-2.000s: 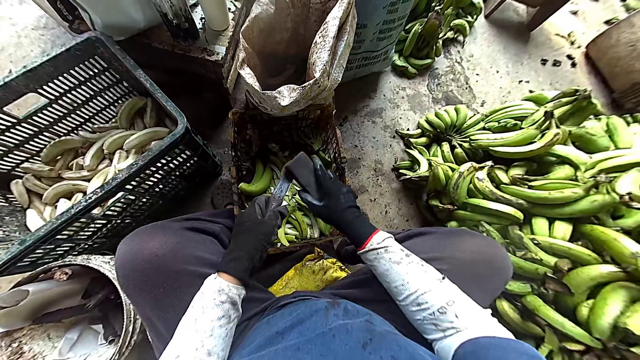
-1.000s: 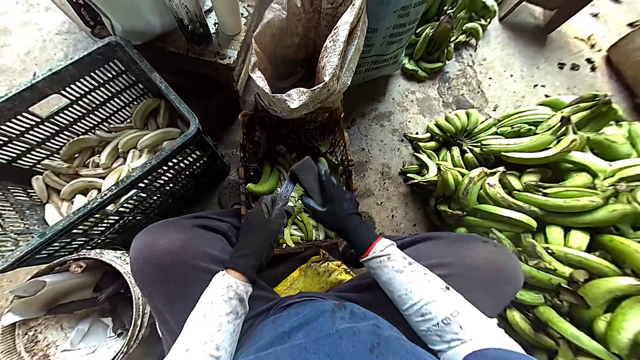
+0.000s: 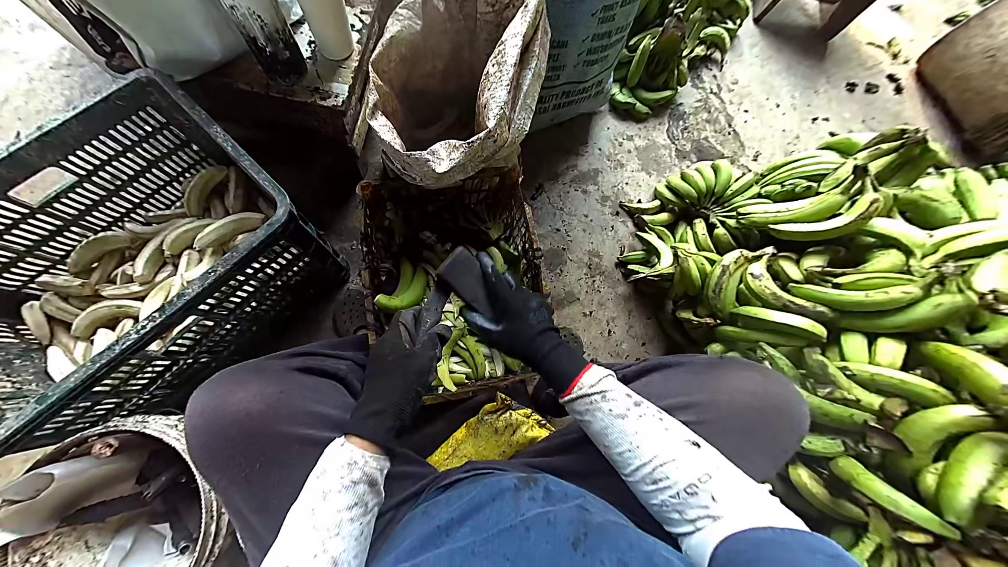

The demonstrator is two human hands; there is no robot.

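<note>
My left hand (image 3: 403, 366), in a black glove, grips a narrow knife-like tool (image 3: 435, 303) whose blade points up and away from me. My right hand (image 3: 516, 315), also in a black glove, is closed round a dark grey block (image 3: 466, 277), possibly a sharpening stone, held against or just beside the blade. Both hands are over a dark plastic crate (image 3: 529, 236) between my legs. Green banana peels (image 3: 466, 354) fill its near part, and green bananas or plantains (image 3: 405, 287) lie at its left side. The exact contact of blade and block is hidden.
At the left, a dark green slotted crate (image 3: 260, 177) holds peeled bananas or plantains (image 3: 153, 256). Below it is a round container (image 3: 206, 492) with scraps. An open woven sack (image 3: 457, 161) stands beyond the middle crate. Green bunches (image 3: 858, 291) cover the floor at the right.
</note>
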